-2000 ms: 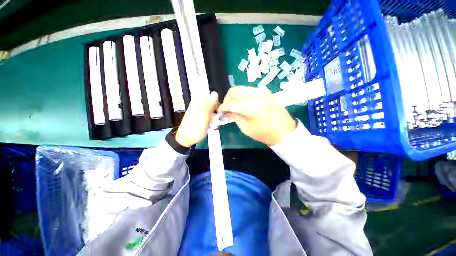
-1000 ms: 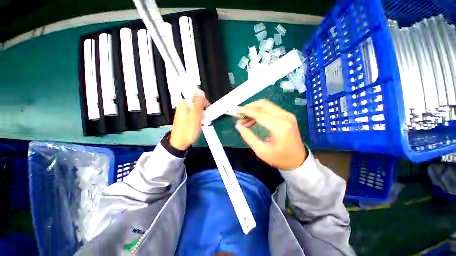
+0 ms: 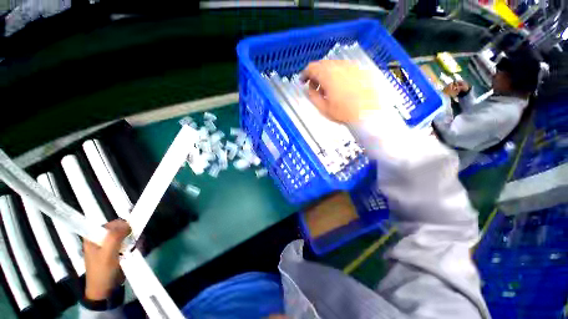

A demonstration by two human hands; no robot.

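My left hand (image 3: pixel 104 261), with a dark wristband, is at the lower left, closed around the inner ends of three white bars (image 3: pixel 163 180) that fan out like spokes. My right hand (image 3: pixel 345 90) is over the blue basket (image 3: pixel 286 177), on top of the silvery-white bars (image 3: pixel 311 128) in it. Its fingers are bent and blurred; whether they hold a bar cannot be told. Small clear pieces (image 3: pixel 218 149) lie in a loose pile on the green bench, left of the basket.
A black tray (image 3: pixel 134 146) with several white bars is at the left, partly behind my left hand. A lower blue crate with brown cardboard (image 3: pixel 330 215) is below the basket. Another person in a pale coat (image 3: pixel 489 118) sits at the right. A dark green channel (image 3: pixel 156 62) runs behind.
The view has swung right. My right hand has left the held bars and reached into the blue basket. My left hand keeps its fan of bars. Another person has come into view.
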